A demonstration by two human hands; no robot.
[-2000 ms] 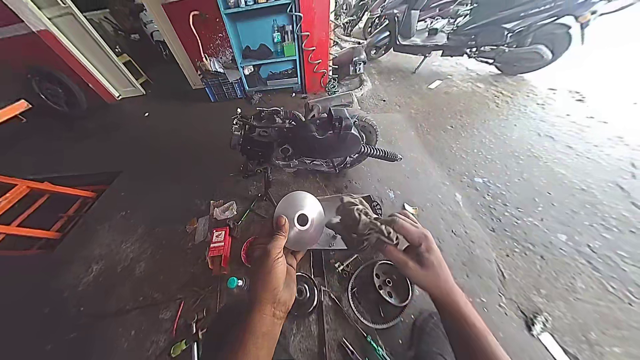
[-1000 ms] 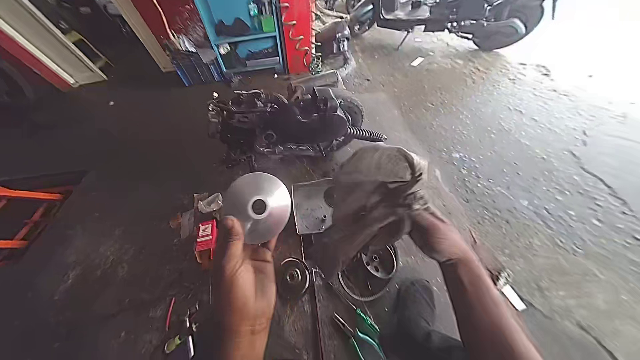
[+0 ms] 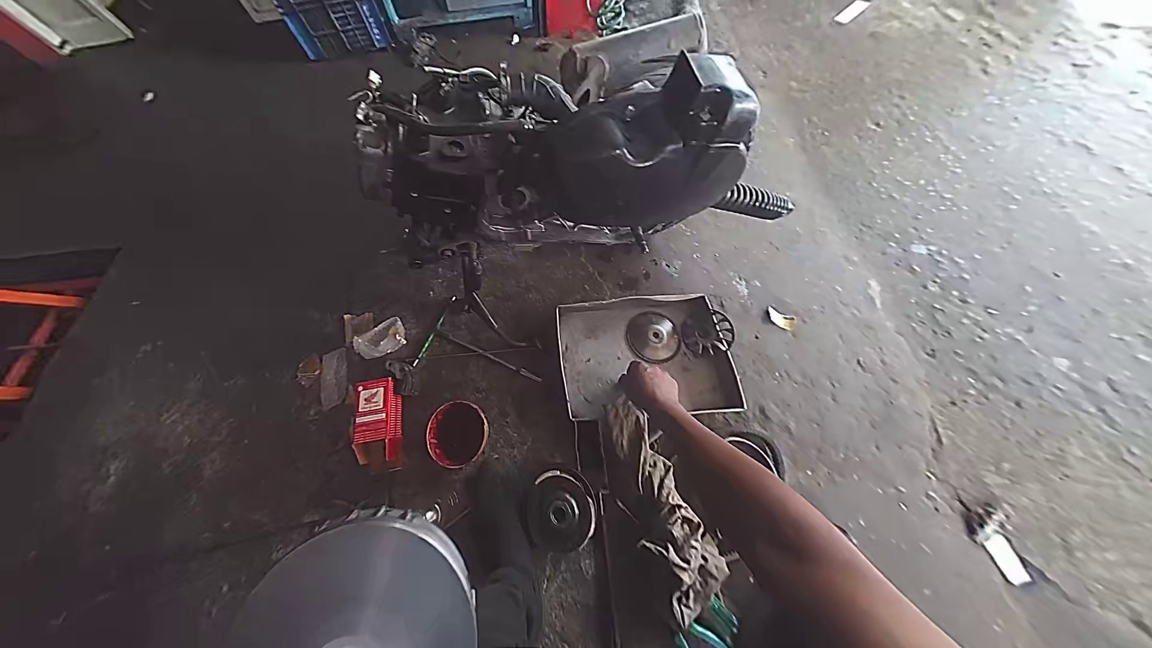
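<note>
My right hand (image 3: 650,387) reaches over the near side of a shallow metal tray (image 3: 576,407), with a dirty cloth rag (image 3: 664,504) gripped in it and hanging down toward me. Inside the tray, just beyond the hand, lie a round metal pulley part (image 3: 654,337) and a dark finned part (image 3: 708,331). Large at the bottom left of the view is a smooth silver metal disc (image 3: 360,585) with a toothed rim. My left hand is out of view. A dark round part (image 3: 561,510) rests on the floor left of the rag.
A scooter engine unit (image 3: 576,153) lies across the floor beyond the tray. Left of the tray are a stand with thin legs (image 3: 468,301), a red cardboard box (image 3: 376,414), a red-rimmed round container (image 3: 457,435) and clear plastic packaging (image 3: 380,337). A blue crate (image 3: 335,27) stands at the back.
My right hand has moved to the tray, the rag now trailing from it. The silver disc has moved down to the bottom left, and my left hand has left the view. The view has shifted markedly.
</note>
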